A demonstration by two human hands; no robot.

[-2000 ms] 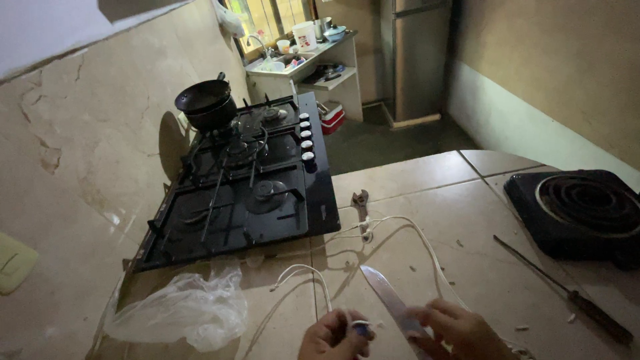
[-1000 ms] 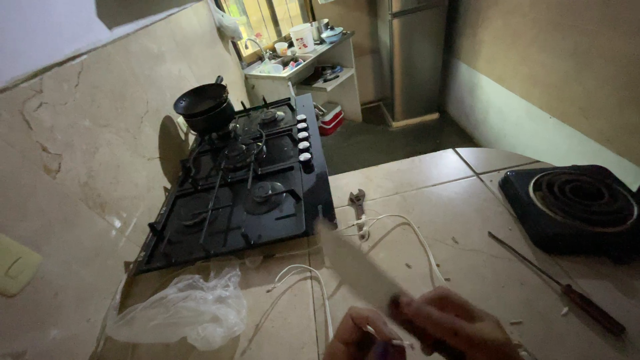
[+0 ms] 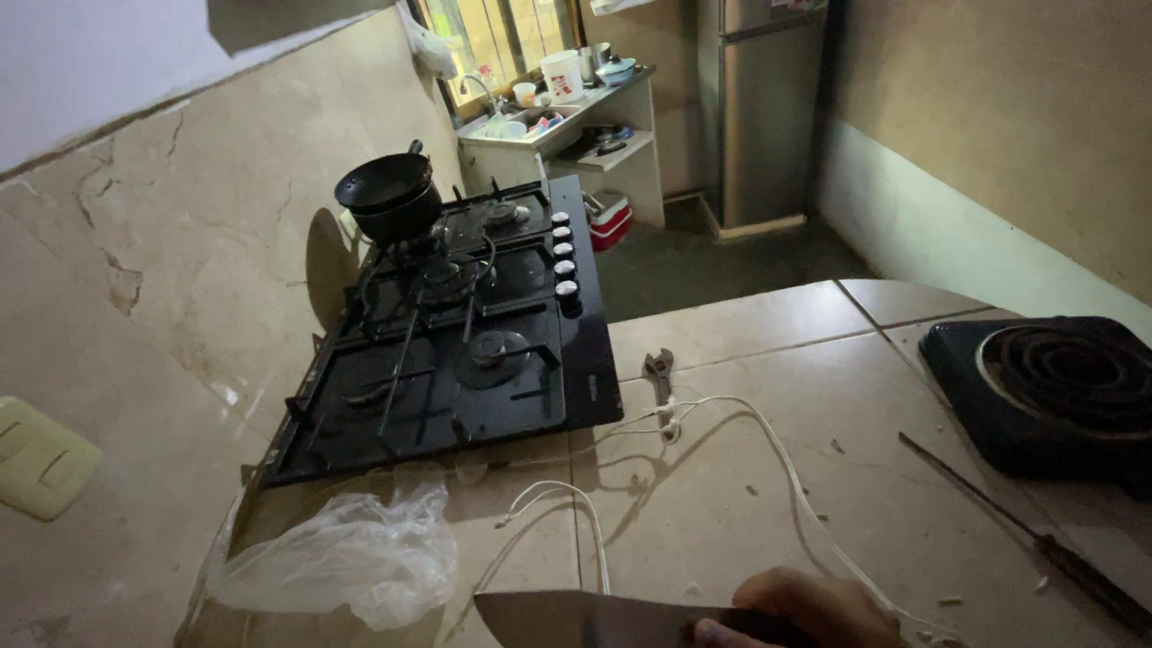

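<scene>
At the bottom edge, my right hand (image 3: 810, 607) grips a knife (image 3: 585, 616), its broad blade pointing left. My left hand is out of view, unless the thumb at the blade belongs to it; this is hard to tell. Just above the blade, a white electrical cable (image 3: 589, 513) curves over the tiled counter (image 3: 720, 504) and passes below the frame behind the knife. Another stretch of white cable (image 3: 787, 459) runs from beside an adjustable wrench (image 3: 661, 373) down past my right hand.
A black gas cooktop (image 3: 513, 387) with a black pan (image 3: 391, 193) lies at left, a clear plastic bag (image 3: 351, 558) before it. At right are an electric coil burner (image 3: 1053, 387) and a long thin screwdriver (image 3: 1017, 522). Small scraps dot the tiles.
The knife has dropped from a slanted position to lie nearly level at the bottom edge. The left hand, seen earlier at the cable, has moved down out of clear view.
</scene>
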